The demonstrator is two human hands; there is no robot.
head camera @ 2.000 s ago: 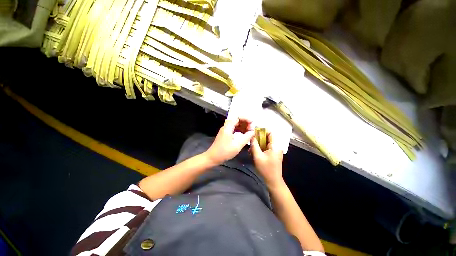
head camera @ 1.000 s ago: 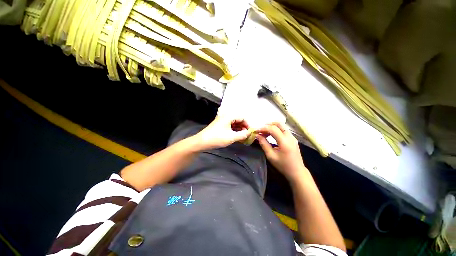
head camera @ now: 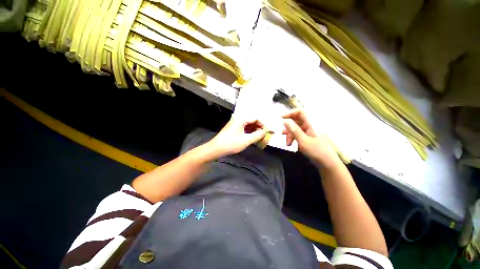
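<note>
My left hand (head camera: pixel 237 137) is at the front edge of the table and pinches a short yellow-olive strap strip (head camera: pixel 265 140) between its fingertips. My right hand (head camera: pixel 308 135) is just to the right, apart from the strip, with its fingers spread and slightly curled and nothing visible in them. The hammer (head camera: pixel 281 96) lies on the white board (head camera: pixel 258 105), its dark head beyond my hands. My right hand and forearm hide much of its pale handle, whose end shows to the right of the wrist.
A dense pile of stacked strips (head camera: pixel 89 37) lies at the upper left, ends hanging over the table edge. A loose strip bundle (head camera: pixel 363 79) lies slantwise at the right. Large olive bag bodies (head camera: pixel 442 47) are at the upper right. A yellow floor line (head camera: pixel 79 135) crosses the dark floor.
My right hand has let go of the strip and moved right and up, over the hammer's handle. My left hand still holds the strip near the same place as a second ago.
</note>
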